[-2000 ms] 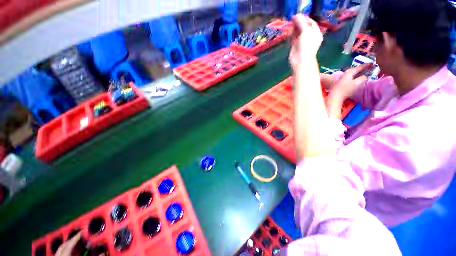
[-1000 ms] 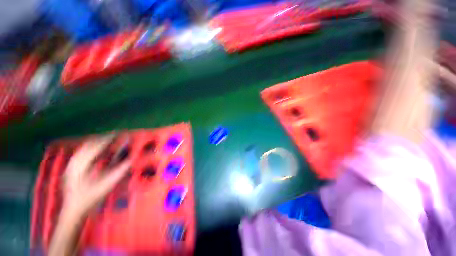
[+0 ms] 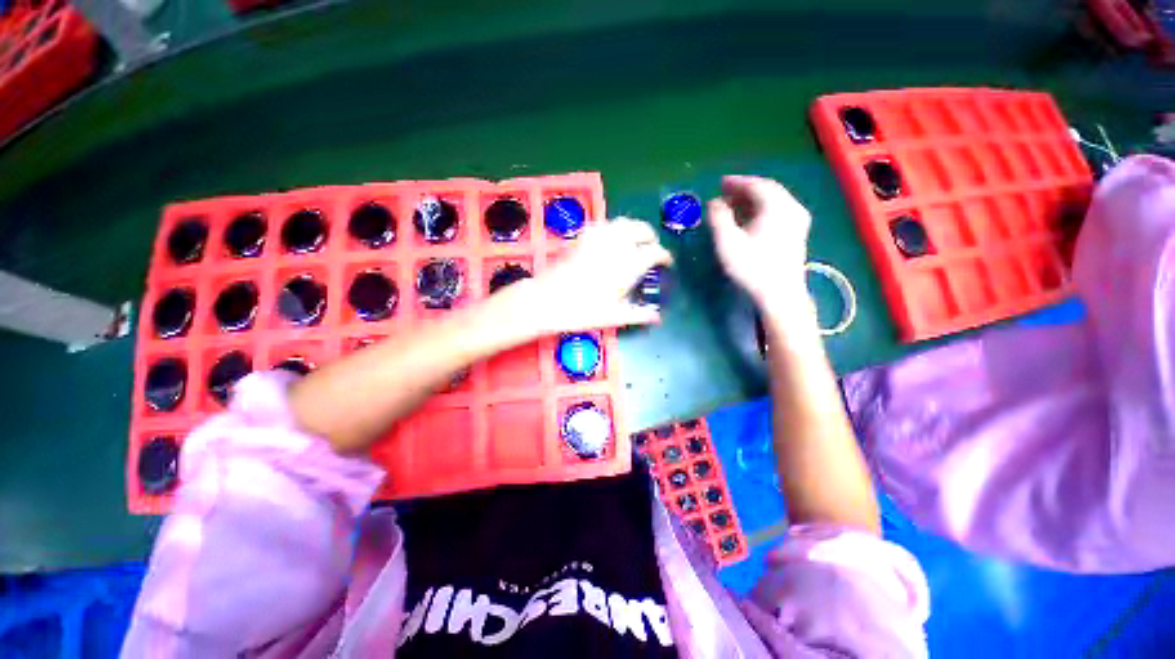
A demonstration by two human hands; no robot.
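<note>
My left hand [image 3: 606, 273] is over the right edge of a red component tray [image 3: 445, 451], its fingertips closed on a dark watch head [image 3: 652, 287]. My right hand [image 3: 763, 238] is beside it over the green bench, fingers bent; whether it holds anything is unclear. A lit blue watch head [image 3: 680, 210] lies on the bench between the hands. The tray holds mostly dark watch heads. Its right column shows a lit blue screen [image 3: 564, 215] at the back, a brighter blue one [image 3: 579, 354], and a whitish one [image 3: 586, 429] at the front.
A tape roll [image 3: 829, 299] lies right of my right wrist, partly hidden. A second red tray [image 3: 966, 277] at the right holds a few dark watch heads. A smaller-looking filled tray [image 3: 706, 496] shows below the bench edge. A neighbour's pink sleeve [image 3: 1005, 425] is at the right.
The view has turned down onto the bench. My left hand has moved from the left part of the tray to its right edge. My right hand is now beside it.
</note>
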